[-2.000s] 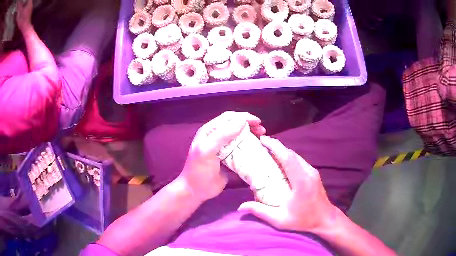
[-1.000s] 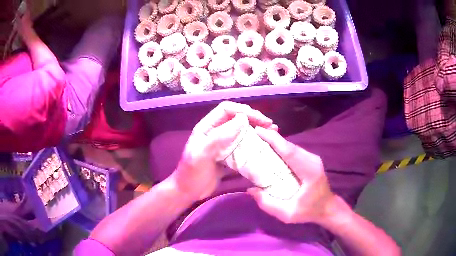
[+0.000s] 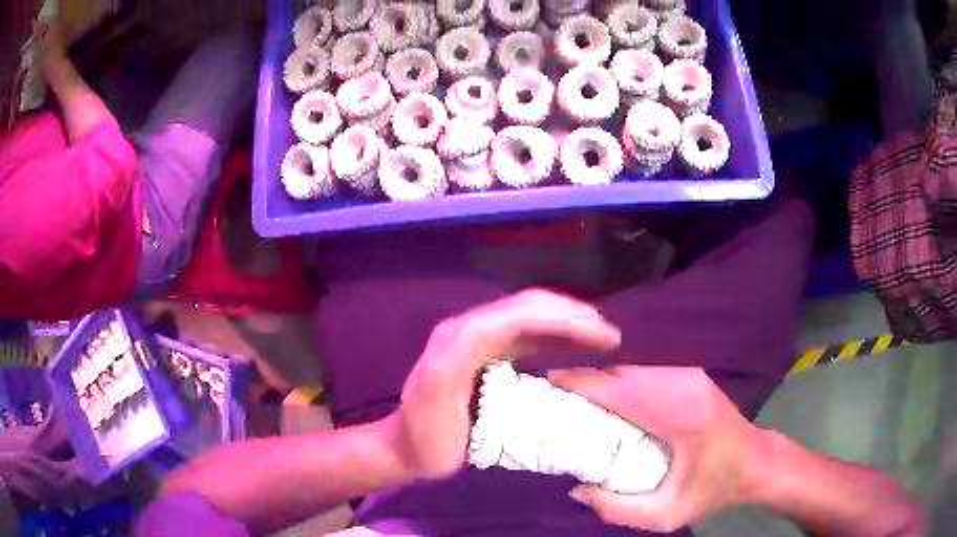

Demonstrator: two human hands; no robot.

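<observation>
A pale tube-like piece [image 3: 567,435] lies across both hands above the wearer's lap, slanting down to the right. Its left end is knobbly and wider; its right end is smoother and narrower. My left hand [image 3: 472,383] curves around the knobbly end, fingers stretched over the top and palm beside it. My right hand [image 3: 687,441] is wrapped around the narrower end, thumb below. Surface detail of the piece is washed out by glare. Pale toothed rings [image 3: 523,156], some stacked, stand in rows in the large blue-violet tray [image 3: 514,208] beyond the hands.
At left sits a person in red [image 3: 63,220]; a plaid sleeve [image 3: 897,231] shows at right. Small blue crates [image 3: 113,393] with pale pieces are at lower left. Yellow-black floor tape [image 3: 850,353] runs along the floor.
Both hands have moved down towards the lap with the piece, which now lies flatter. My left fingers have lifted and straightened, uncovering its knobbly end.
</observation>
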